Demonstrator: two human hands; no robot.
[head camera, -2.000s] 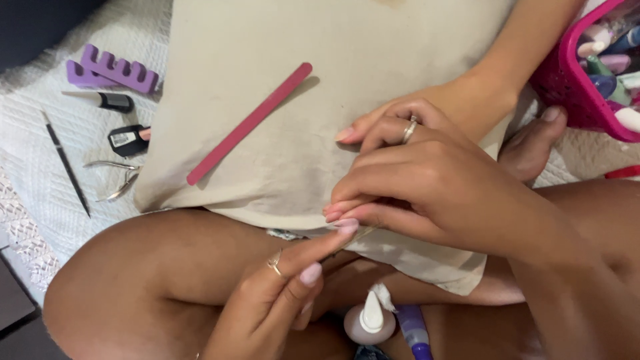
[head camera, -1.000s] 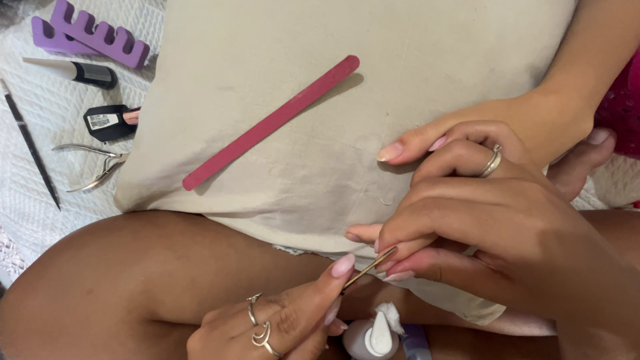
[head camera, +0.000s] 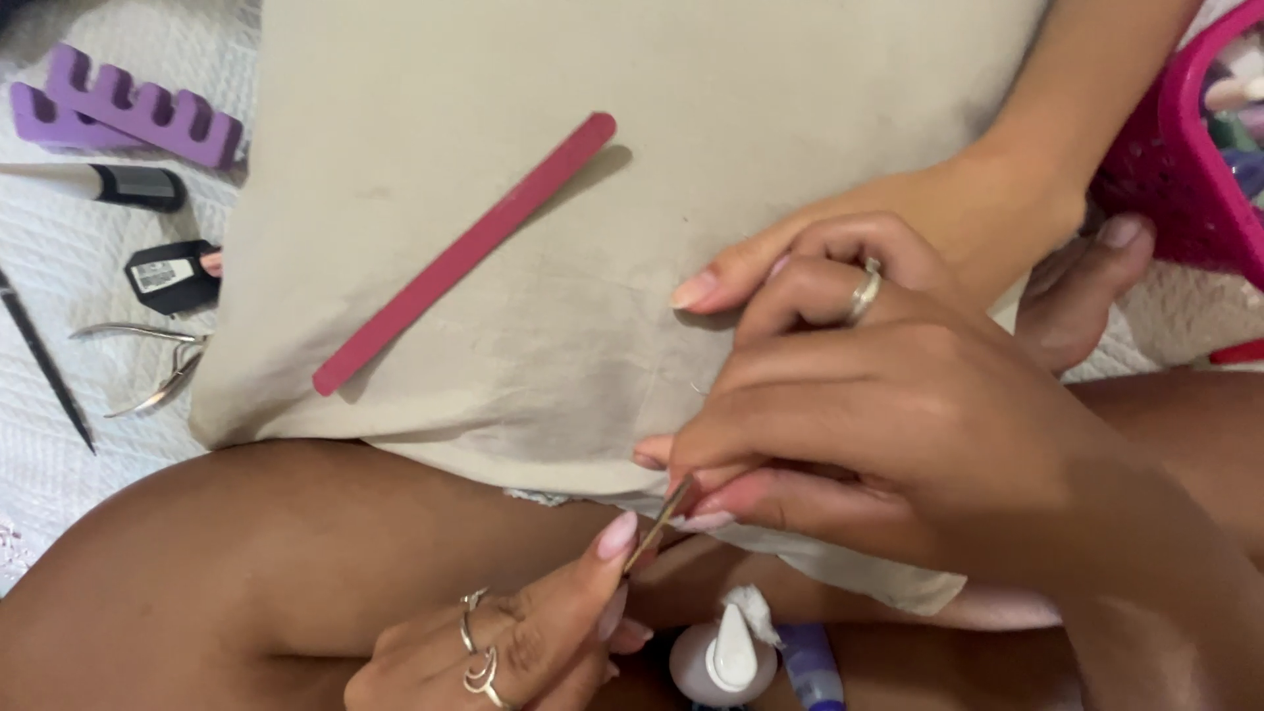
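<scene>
My left hand (head camera: 513, 632), with rings on two fingers, pinches a thin brownish stick-like nail tool (head camera: 659, 525). Its upper end meets the fingertips beneath my right hand (head camera: 889, 395), which wears a ring and grips a finger of another person's hand (head camera: 948, 217). That hand rests on a beige cloth-covered cushion (head camera: 474, 89), its thumb to the left and most of its fingers hidden under mine. A pink nail file (head camera: 464, 255) lies slantwise on the cushion. Below my hands stand a white-nozzled bottle (head camera: 726, 664) with a white cottony wad beside it and a blue-purple tube (head camera: 812, 667).
On the quilted cover at left lie purple toe separators (head camera: 148, 109), a black-capped bottle (head camera: 138, 186), a dark labelled bottle (head camera: 173, 276), metal cuticle nippers (head camera: 178, 370) and a slim dark tool (head camera: 44, 360). A pink basket (head camera: 1175, 118) of bottles stands at right, near a foot (head camera: 1086, 286).
Two seconds ago my left fingers were spread beside my right hand, with no tool visible; now they pinch the thin tool. My right hand stays over the other person's hand. The view has shifted.
</scene>
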